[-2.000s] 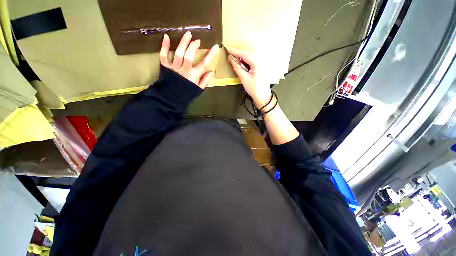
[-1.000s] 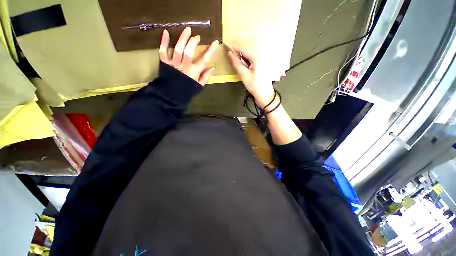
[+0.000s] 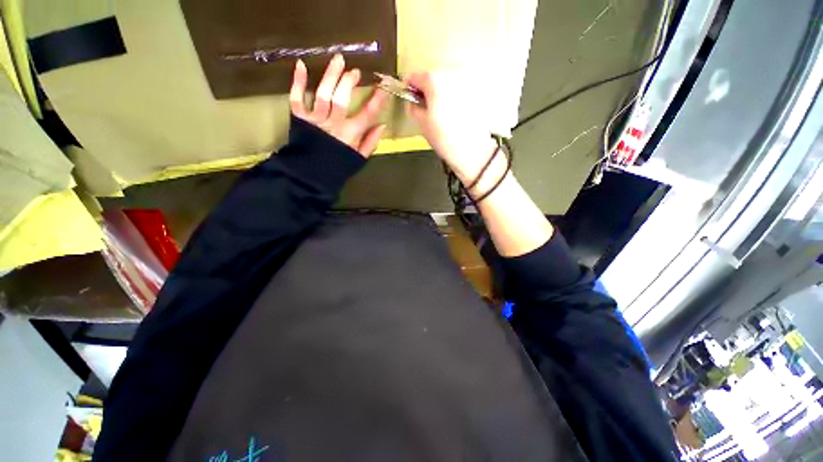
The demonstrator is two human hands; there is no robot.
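Note:
A tan panel (image 3: 153, 126) with a yellow lower edge lies on the table. A dark brown patch (image 3: 289, 23) is on it, crossed by a thin shiny line (image 3: 316, 51). My left hand (image 3: 334, 108) lies flat with fingers spread, fingertips at the patch's lower edge, holding nothing. My right hand (image 3: 438, 113) holds small metal thread snips (image 3: 397, 87), their tips pointing left at the patch's lower right corner, beside my left index finger. The panel's right part is washed out to white.
A black strip (image 3: 77, 45) lies on the panel at upper left. Layered tan and yellow pieces (image 3: 41, 226) are at left. A black cable (image 3: 587, 90) crosses the olive table (image 3: 568, 167) to the right. A silver-white cabinet (image 3: 722, 117) stands at far right.
My right hand has moved slightly up and turned, so the snips now point left and show more clearly. My left hand has stayed nearly in place.

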